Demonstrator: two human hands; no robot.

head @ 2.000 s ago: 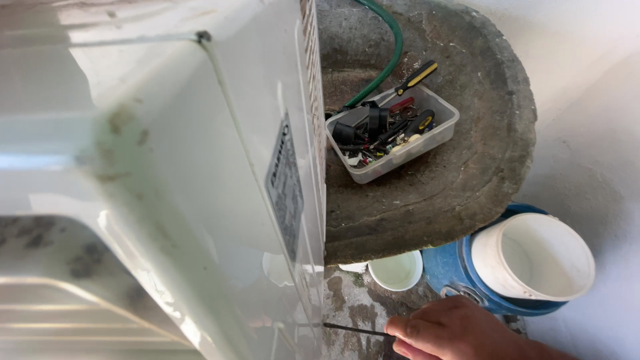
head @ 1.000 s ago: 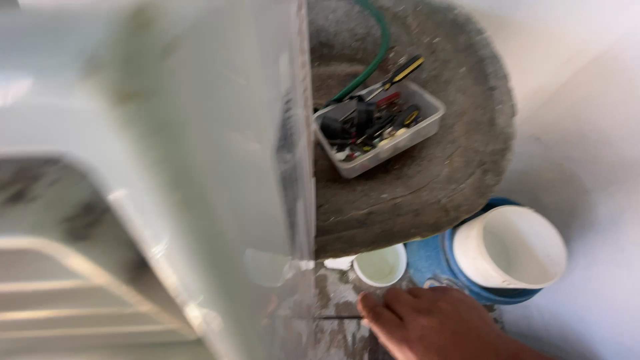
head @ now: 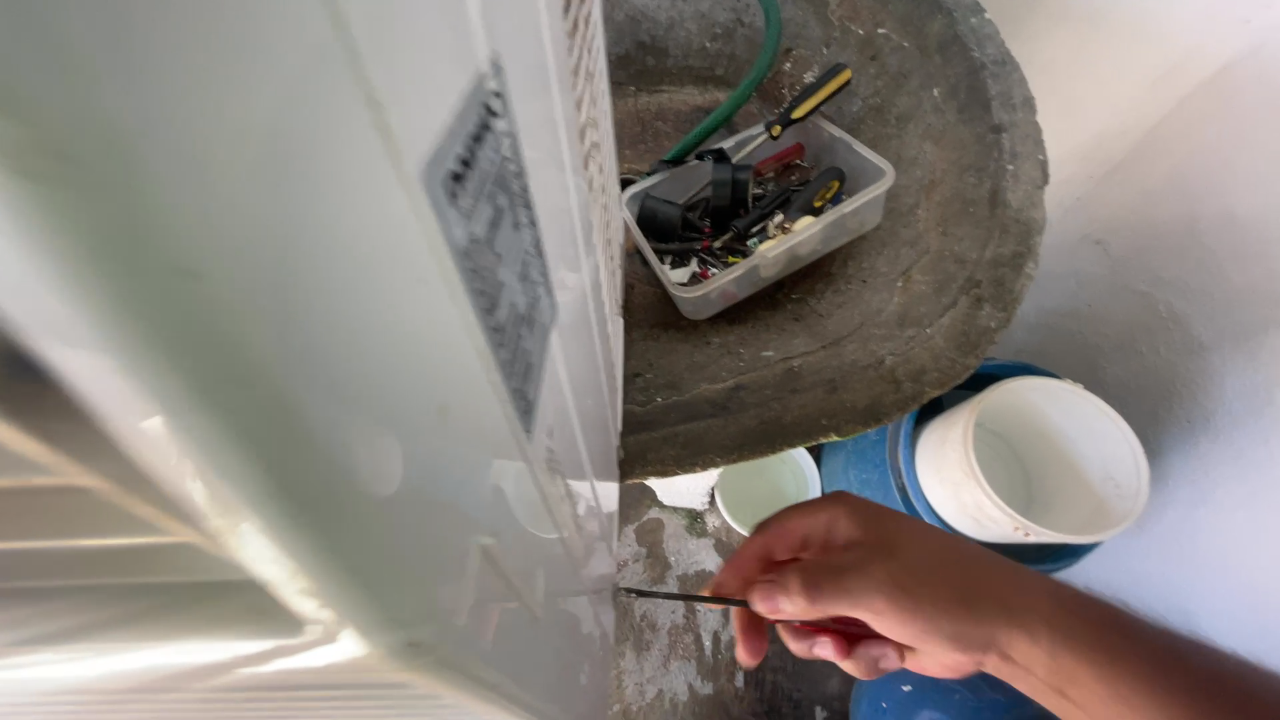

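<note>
My right hand (head: 860, 590) comes in from the lower right, closed around a screwdriver (head: 685, 598) with a dark shaft and a red handle mostly hidden in the palm. The shaft points left, and its tip is at the edge of a white metal appliance housing (head: 330, 330); whether it touches a screw cannot be seen. A grey label (head: 495, 250) with writing is on the housing. Above the hand, a clear plastic tub (head: 790, 262) holds small parts, black pieces and several tools, among them a black and yellow screwdriver (head: 812, 100). My left hand is out of view.
The tub rests in a rough concrete basin (head: 950, 230) with a green hose (head: 745, 90). Below the basin are a white bowl (head: 765, 490), a blue container (head: 865, 475) and a white bucket (head: 1110, 460) close to my right forearm. A pale wall (head: 1190, 250) stands at the right.
My right hand has stayed low beside the housing; its fingers now curl differently, and the red handle shows beneath them. The view has shifted.
</note>
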